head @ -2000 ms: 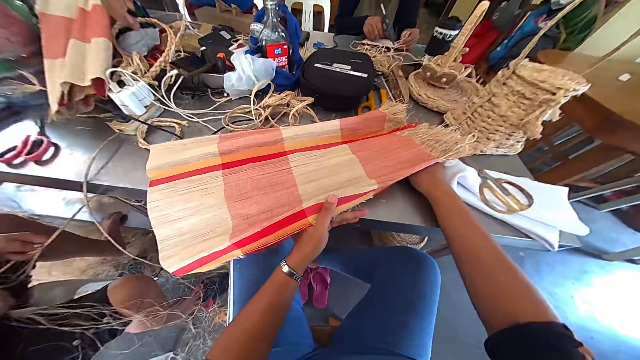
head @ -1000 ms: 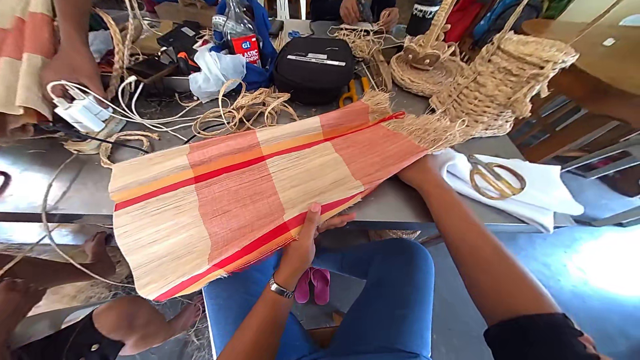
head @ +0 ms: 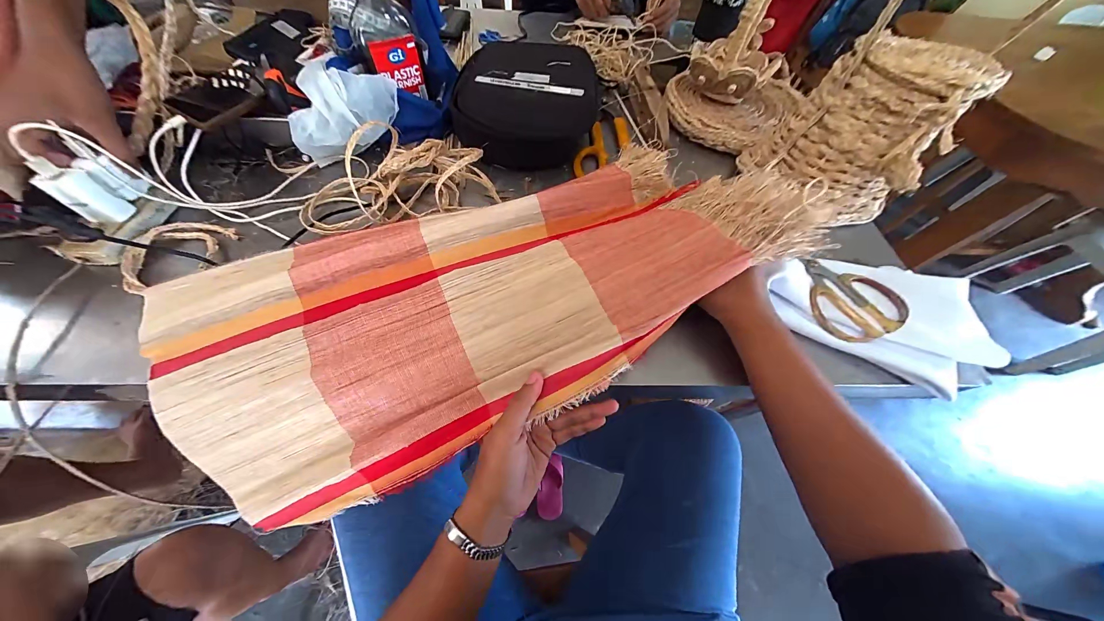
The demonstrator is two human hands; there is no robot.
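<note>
A woven fiber cloth (head: 388, 345) in cream and salmon blocks, with red and orange stripes, lies spread over the table edge and above my lap. Its right end is gathered and finishes in a frayed fringe (head: 759, 211). My left hand (head: 526, 440) touches its lower edge, thumb on top and fingers partly beneath. My right hand (head: 733, 293) is under the gathered end near the fringe; the cloth hides its fingers. Scissors with worn handles (head: 854, 306) rest on a white cloth (head: 940, 328) right of my right hand.
Behind the cloth are loose braided cord (head: 397, 185), a black zip case (head: 524, 103), yellow-handled scissors (head: 604, 147), a plastic bag (head: 341, 112), a bottle (head: 392, 52), white cables with adapters (head: 86, 194) and a coiled woven basket (head: 871, 121). Other people's hands and legs show at left and top.
The view has come closer to the table and shifted. Both my hands remain at the cloth. A person's hand at the left has come to the white adapters.
</note>
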